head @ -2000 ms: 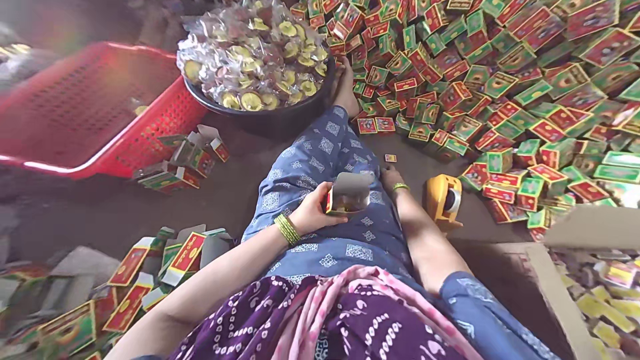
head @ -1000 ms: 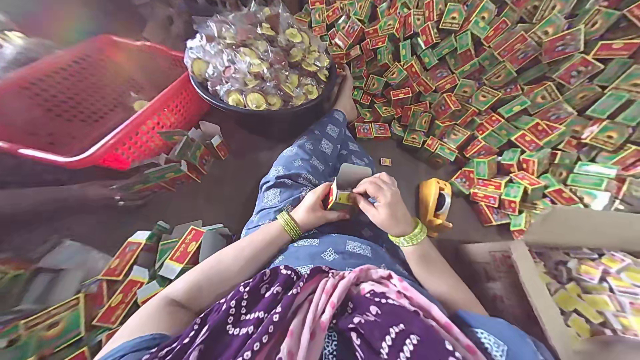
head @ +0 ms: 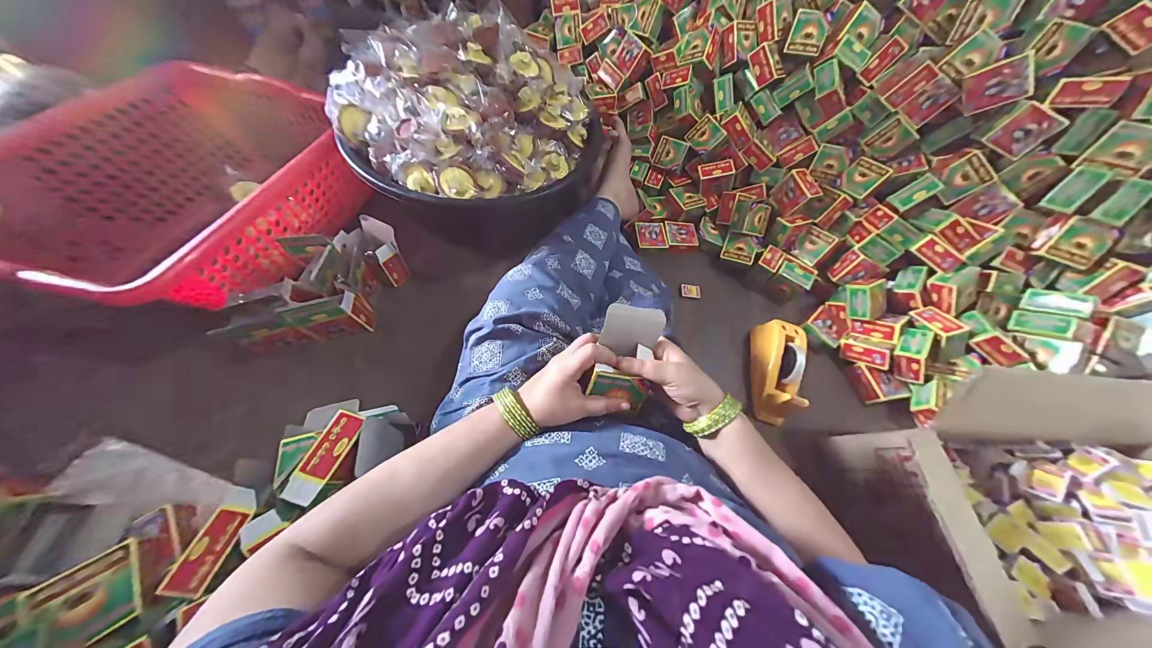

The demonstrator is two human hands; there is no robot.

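A small green and red cardboard box point(head: 617, 387) is held over my lap between both hands, its grey inner flap raised. My left hand point(head: 571, 382) grips the box from its left side, with the thumb along the front. On the other side, my right hand point(head: 677, 378) has its fingers on the box's opening and right edge. What is inside the box cannot be seen. Beyond my knees stands a black tub point(head: 477, 211) heaped with clear plastic packets point(head: 459, 108) that hold yellowish round pieces. A yellow tape dispenser point(head: 778, 372) lies on the floor to the right of my right hand.
A red perforated plastic basket point(head: 261, 207) stands at the upper left. Open boxes point(head: 324, 297) lie below it, with more cartons point(head: 328, 454) at the lower left. Closed boxes point(head: 864, 171) cover the floor at the upper right. A cardboard carton point(head: 963, 540) at the lower right holds small yellow-and-white packets.
Two seconds ago my right hand was down by my right leg, near a small square piece on the floor; it has since come to the box. The box's flap stands up more plainly now.
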